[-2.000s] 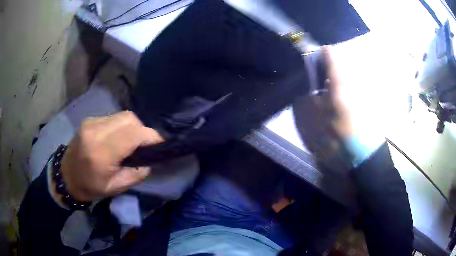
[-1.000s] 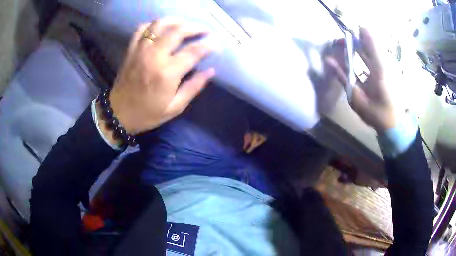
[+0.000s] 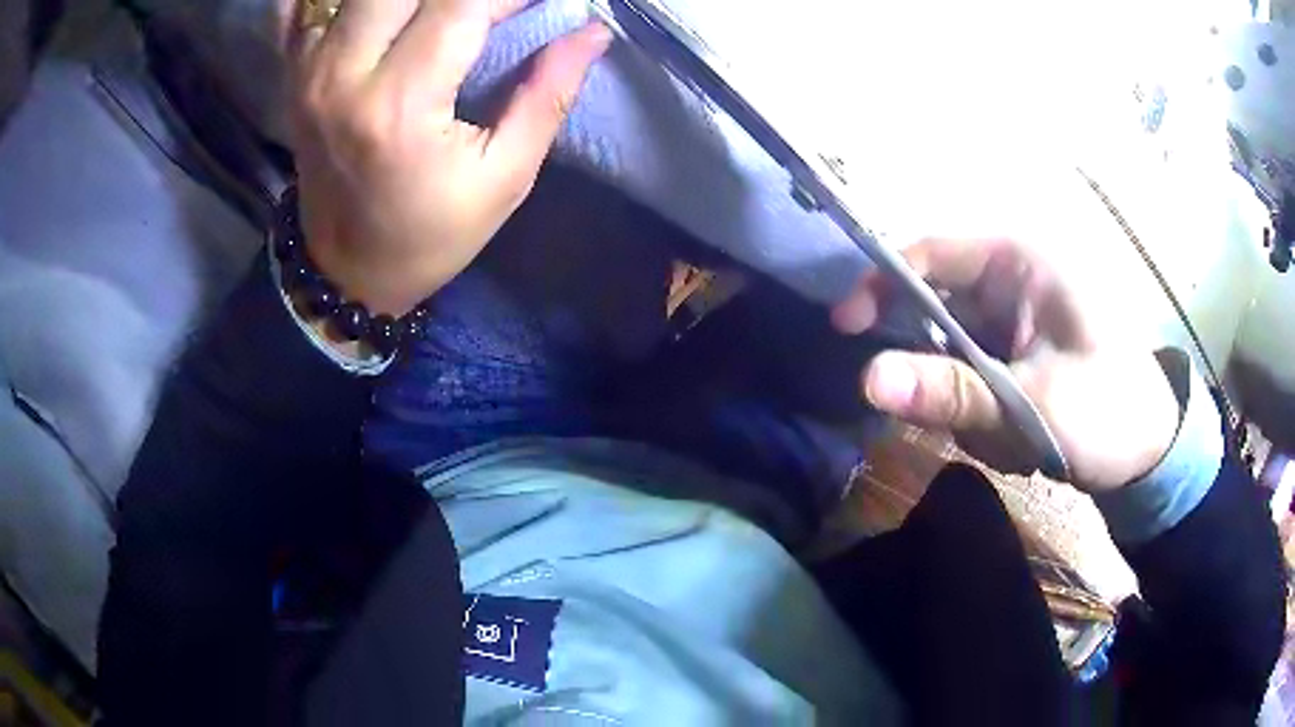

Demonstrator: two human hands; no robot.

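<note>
A light grey-lavender garment panel (image 3: 710, 164) lies over the table's front edge and hangs down. My left hand (image 3: 419, 142), with bead bracelet and ring, holds the panel at upper left, thumb and fingers on the cloth; its fingertips are partly cut off by the top edge. My right hand (image 3: 1023, 362) holds long metal shears (image 3: 909, 277), with the fingers around the handle part. The blades run diagonally up-left along the panel to near my left thumb. A dark line shows beside the blades. Glare hides whether the blades are open.
Light grey panels (image 3: 71, 270) are piled at the left, with short dark slits. Part of a white machine (image 3: 1257, 85) is at upper right. A brown woven or wooden surface (image 3: 909, 483) shows below right. My dark sleeves, jeans and teal apron fill the lower middle.
The dark cloth seen earlier is gone from view, and the light panel lies at the table edge. My right hand has moved down with the shears, whose blades now lie along the panel.
</note>
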